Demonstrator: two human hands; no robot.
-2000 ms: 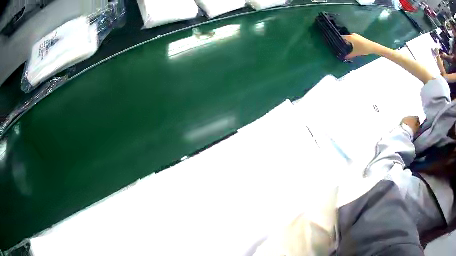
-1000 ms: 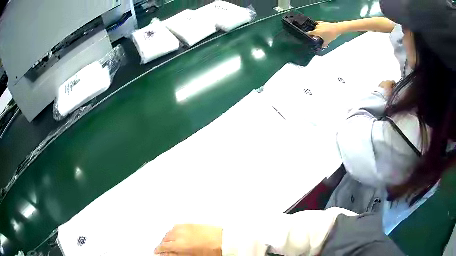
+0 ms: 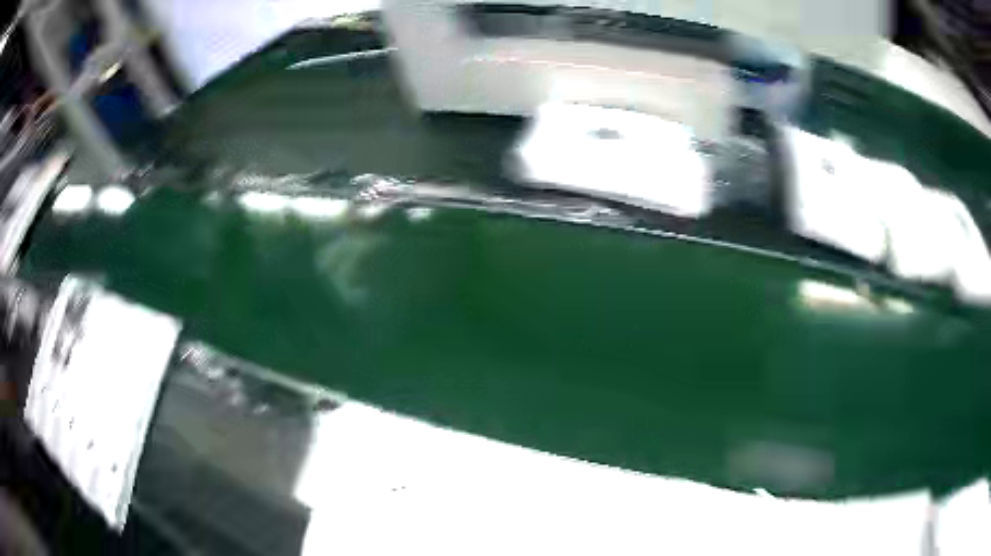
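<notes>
The view is blurred, and neither of my hands shows in it. Nearest in front of me lies white foam sheeting [image 3: 609, 510], running along the near side of the belt to the right edge. A small faint mark shows near its left end. The glossy dark green conveyor belt [image 3: 543, 326] curves across beyond it.
White bag packs in clear wrap [image 3: 619, 158] lie on the dark far ledge, with more packs [image 3: 869, 201] at right. A white ribbed piece with small dark marks [image 3: 98, 391] is at the far left. Pale equipment [image 3: 489, 65] stands behind. Clear film runs along the ledge edge.
The view has swung left. My hand on the foam at the bottom, the neighbouring worker and the black parts at the belt are out of view. The white ribbed piece has come into view.
</notes>
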